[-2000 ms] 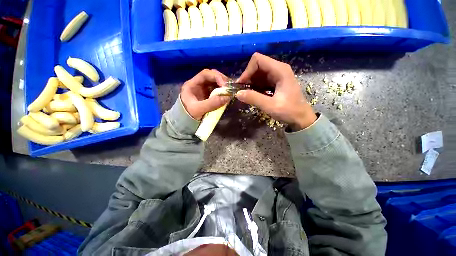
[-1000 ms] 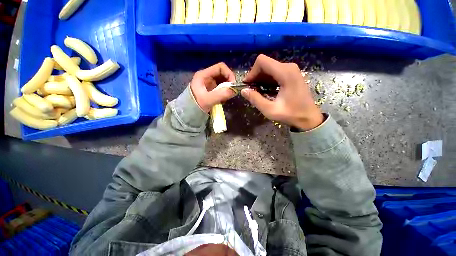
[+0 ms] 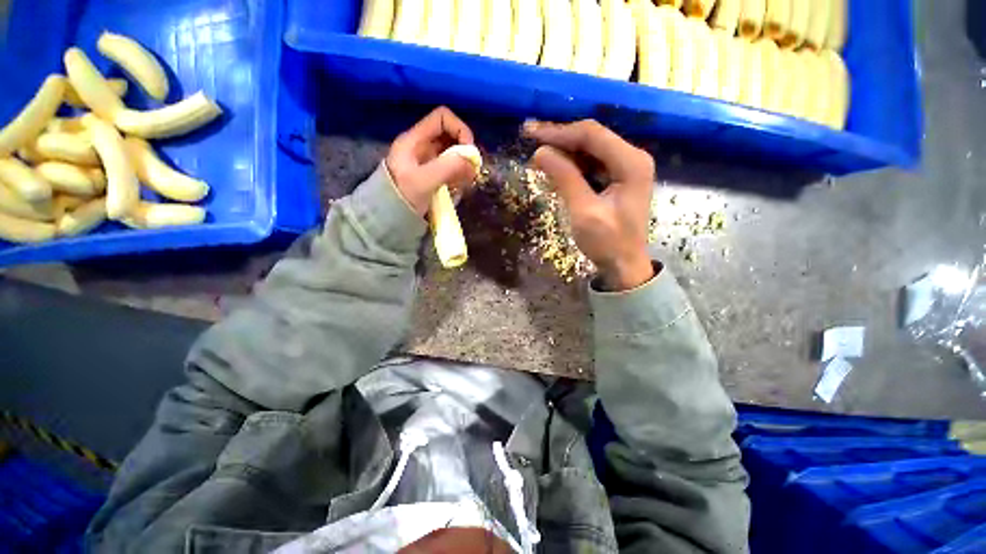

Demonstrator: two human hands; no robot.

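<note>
My left hand (image 3: 425,165) holds a pale yellow imitation banana (image 3: 448,229) left of the middle. One end shows at the fingertips, and the flat-cut end points down towards me. My right hand (image 3: 612,206) is to its right, apart from the banana, with index finger and thumb pointing left. A small dark cutter (image 3: 529,142) shows only in part at these fingertips; the rest is hidden. Yellow crumbs (image 3: 554,240) lie on the speckled table (image 3: 508,325) below and between my hands.
A blue tray (image 3: 670,97) at the top holds bananas in neat rows. A blue tray (image 3: 243,130) at left holds a loose pile. White paper pieces (image 3: 841,343) and clear film (image 3: 957,314) lie at right. Blue crates (image 3: 865,476) stand below right.
My hands have moved apart, and the right one has left the banana's end. The view has shifted, so the trays sit differently and the clear film shows at right.
</note>
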